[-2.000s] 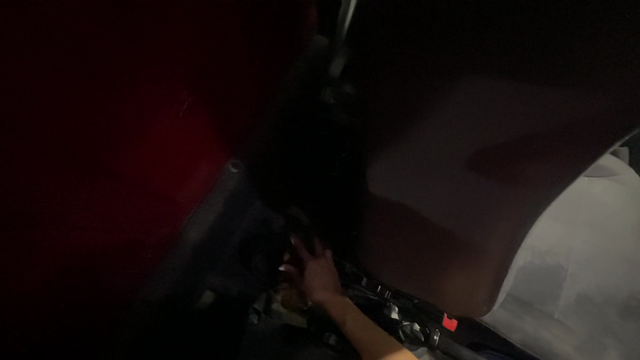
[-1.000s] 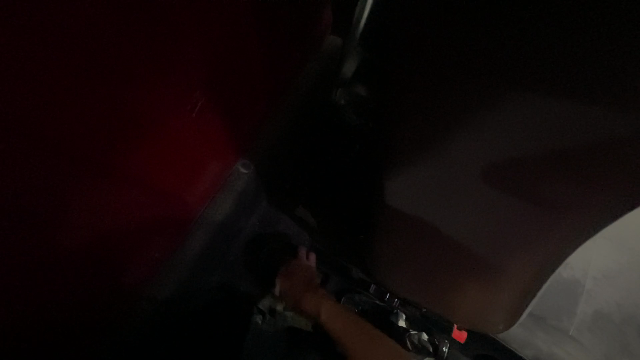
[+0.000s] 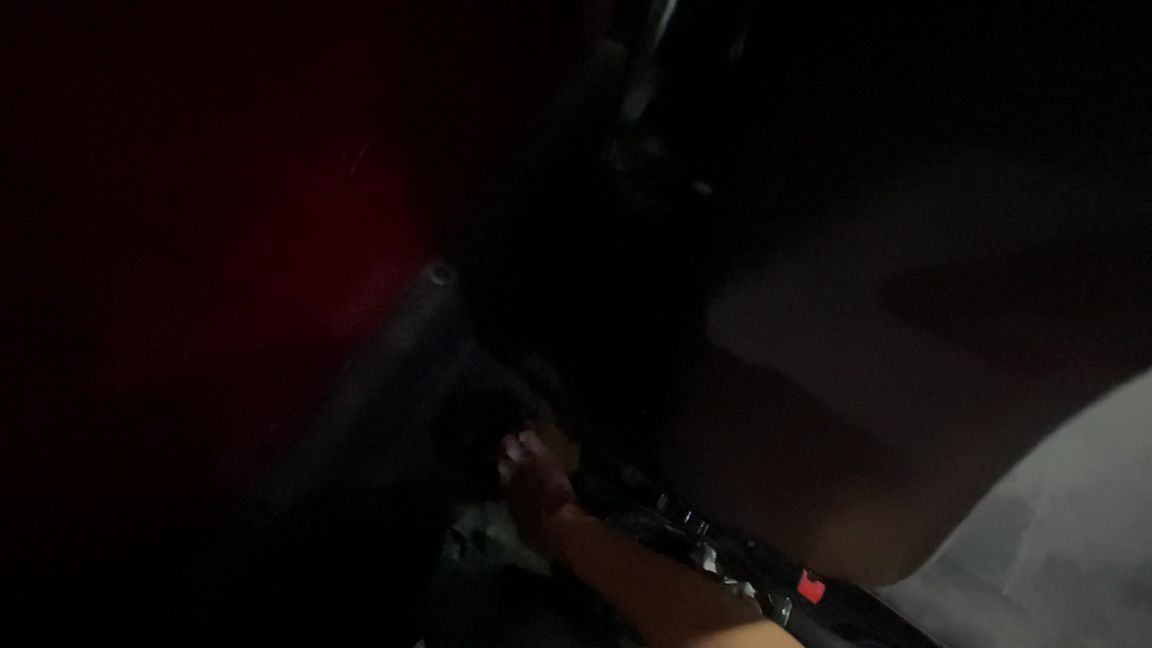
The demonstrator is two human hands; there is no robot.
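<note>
My right hand (image 3: 535,481) reaches in from the lower right, the forearm crossing the bottom of the view. Its fingers are curled in a dark recess, close to a dim brownish piece (image 3: 565,447). Whether they hold anything is too dark to tell. Left of the hand runs a dark, slanting edge strip (image 3: 378,351) with a small round fastener or hole (image 3: 440,274) at its upper end. Below the fingers lies a pale, unclear part (image 3: 495,531). My left hand is not in view.
A glossy red panel (image 3: 315,243) fills the left. A large dark, smooth panel (image 3: 828,396) with a curved edge stands at the right, above a grey surface (image 3: 1071,513). Small shiny parts (image 3: 711,562) and a red tab (image 3: 811,587) lie beside the forearm. A metallic rod (image 3: 650,63) slants at the top.
The fingers of my right hand were spread two seconds ago and are now curled. The picture is darker than in the earliest frame.
</note>
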